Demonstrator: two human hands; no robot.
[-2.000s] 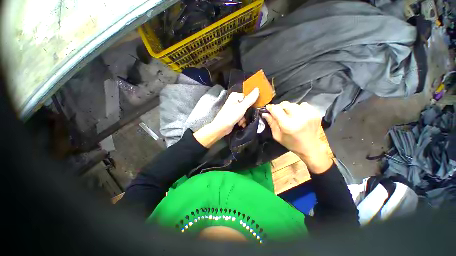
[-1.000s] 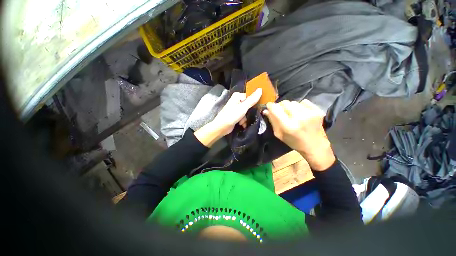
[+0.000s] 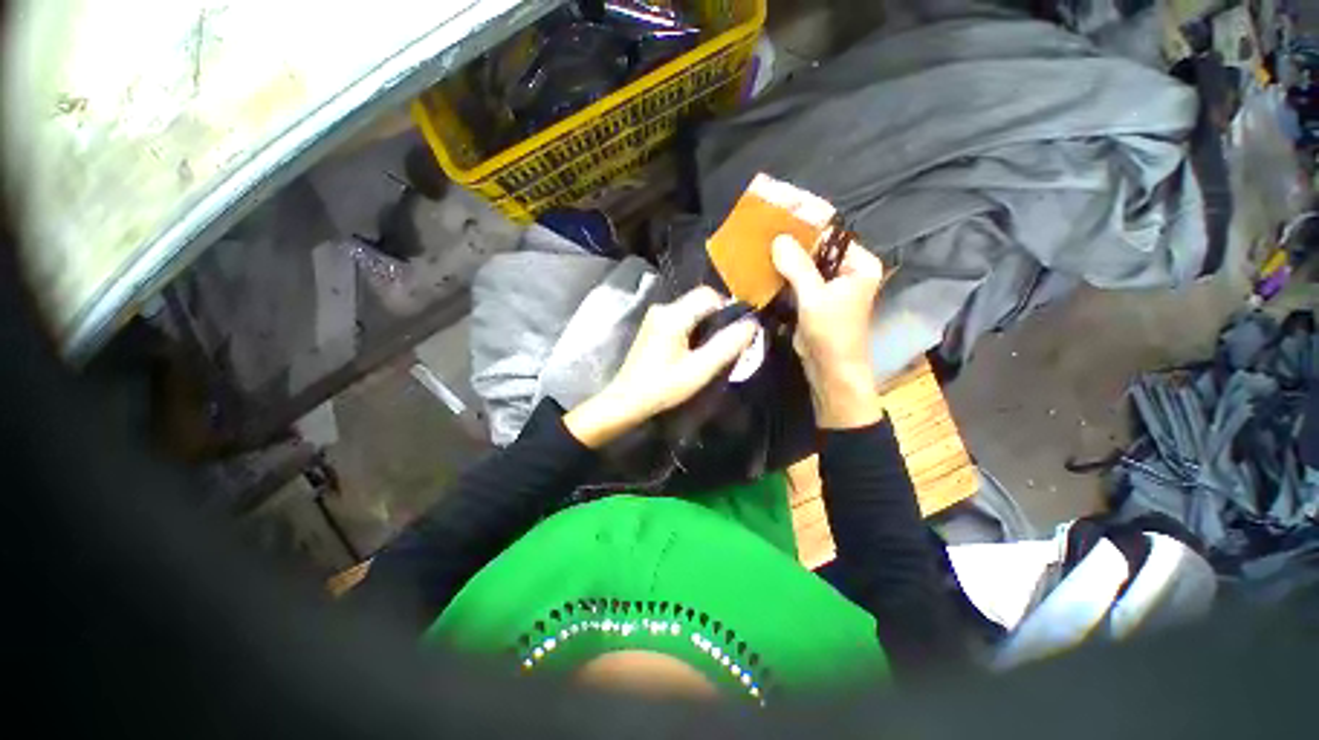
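An orange patch (image 3: 749, 249) with a pale upper edge is in front of me at the centre. My right hand (image 3: 830, 297) grips it with the thumb on its face; something dark shows between the fingers, too small to name. My left hand (image 3: 668, 354) pinches the dark work piece (image 3: 731, 419) just below the patch. A small white piece (image 3: 748, 356) shows by the left fingertips. The dark piece lies over my lap, its lower part hard to make out.
A yellow crate (image 3: 608, 133) with dark shiny items stands ahead. A grey garment (image 3: 984, 159) is heaped ahead right. A wooden bench (image 3: 926, 448) is at my right. A whitish worktable (image 3: 217, 130) is at upper left. More grey cloth (image 3: 1222, 434) lies far right.
My right hand has moved up from the dark piece's edge onto the orange patch, which is tilted and shows more of its face. My left hand has moved from the patch down to the dark piece.
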